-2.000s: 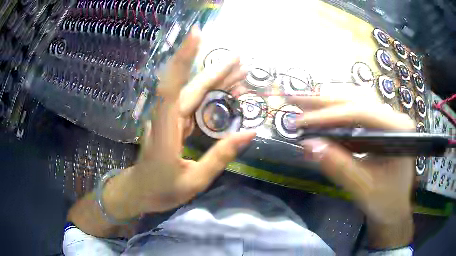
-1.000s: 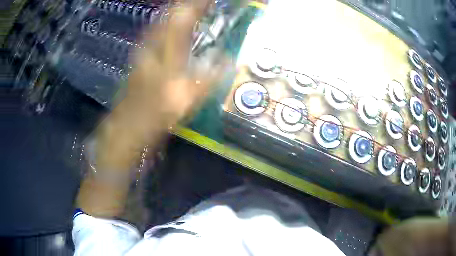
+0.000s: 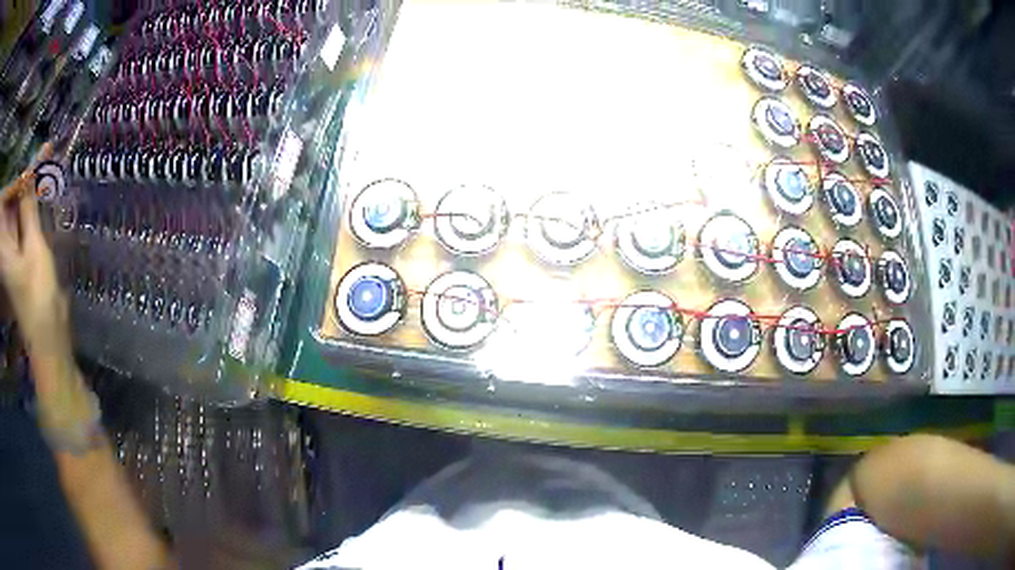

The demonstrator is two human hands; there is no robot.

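Observation:
Small round speakers with pale rings [image 3: 370, 298] lie flat in spaced rows, joined by thin red wires, in a clear front tray [image 3: 668, 379] over a tan base. My left hand [image 3: 28, 239] is at the far left edge, partly cut off. Its fingertips touch or lie beside a ringed speaker [image 3: 48, 182] at the end of a row in the left supply tray [image 3: 239, 323]. Whether they grip it is unclear. My right hand [image 3: 940, 490] is low at the right edge, bent back over the cuff; its fingers are not visible and no probe shows.
Dark speakers with red wires [image 3: 184, 165] stand on edge in close rows in the left tray. A white sheet with small dark round marks [image 3: 966, 278] lies at far right. Yellow tape [image 3: 501, 425] edges the bench. White glare hides the front tray's upper middle.
The view has swung left. My left hand has moved from above the front speakers to the left tray's far side. My right hand has dropped away low right, and the black probe has left view.

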